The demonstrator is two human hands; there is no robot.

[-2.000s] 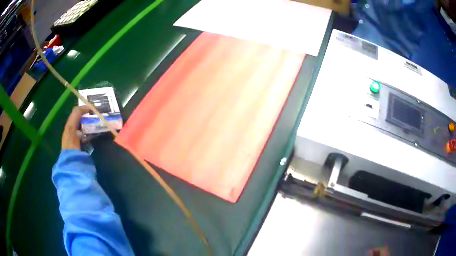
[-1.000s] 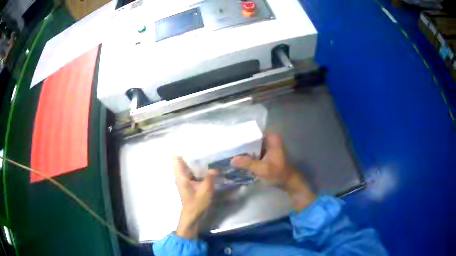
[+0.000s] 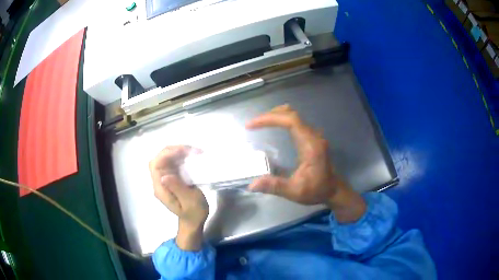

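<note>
A white boxed product point(image 3: 232, 167) lies low over the steel table point(image 3: 334, 115), washed out by glare; its bag film shows only faintly. My left hand point(image 3: 178, 178) holds the box's left end between thumb and fingers. My right hand point(image 3: 306, 161) is open around the right end, thumb near the lower right corner, index finger raised above it. The box is in front of the silver sealing bar point(image 3: 219, 71) of the white sealing machine point(image 3: 213, 30), and apart from it.
A red sheet point(image 3: 52, 112) and a white sheet point(image 3: 52, 35) lie on the green conveyor point(image 3: 49, 235) at left. A thin yellowish line point(image 3: 71, 215) crosses the conveyor. Blue floor point(image 3: 394, 71) is at right, with boxes point(image 3: 476, 30) at the upper right.
The view has swung from the conveyor to the machine's table. Since a second ago, the box has turned and moved lower in view. My right hand has opened, its index finger away from the box.
</note>
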